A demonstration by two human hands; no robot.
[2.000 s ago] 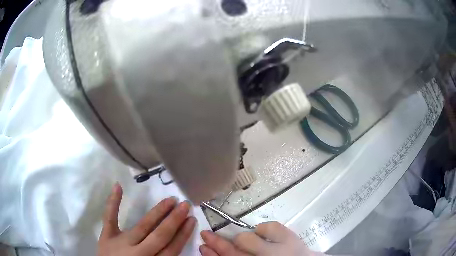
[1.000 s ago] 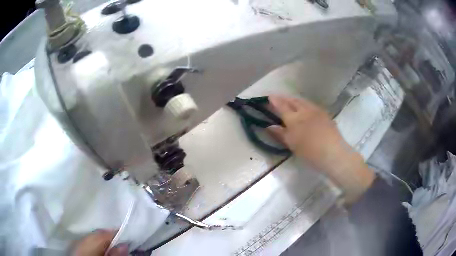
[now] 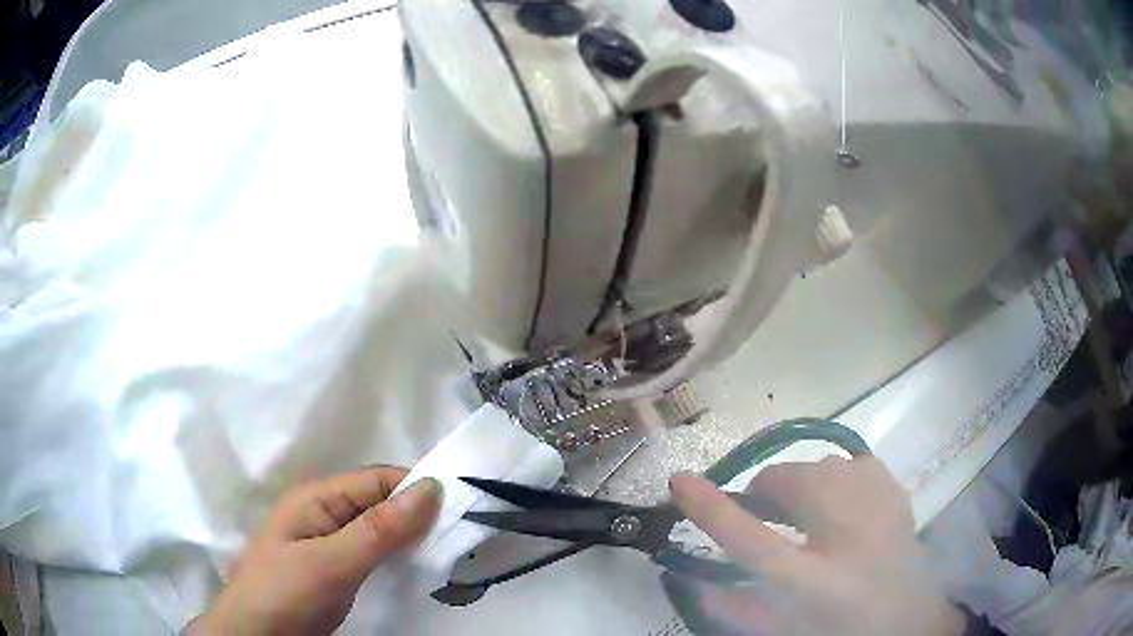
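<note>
My right hand (image 3: 826, 534) holds the dark green-handled scissors (image 3: 625, 527) in front of the machine. Their dark blades are parted and point left over the white strip. My left hand (image 3: 336, 540) pinches the white strip (image 3: 466, 466) between thumb and fingers, left of the blade tips. The strip runs up to the presser foot area (image 3: 559, 404) of the sewing machine (image 3: 485, 186). The needle itself cannot be made out. The white fabric panel (image 3: 249, 311) spreads left of the machine head. The right hand is slightly blurred.
A cream ribbed knob (image 3: 683, 401) sits beside the foot, and another (image 3: 834, 232) shows on the head's right. Ruler markings (image 3: 994, 385) run along the table's front edge. White fabric (image 3: 1087, 559) lies at the far right.
My right hand has brought the scissors left from the machine bed to the strip, and the blades are now parted. My left hand has come up and holds the strip. The view has shifted.
</note>
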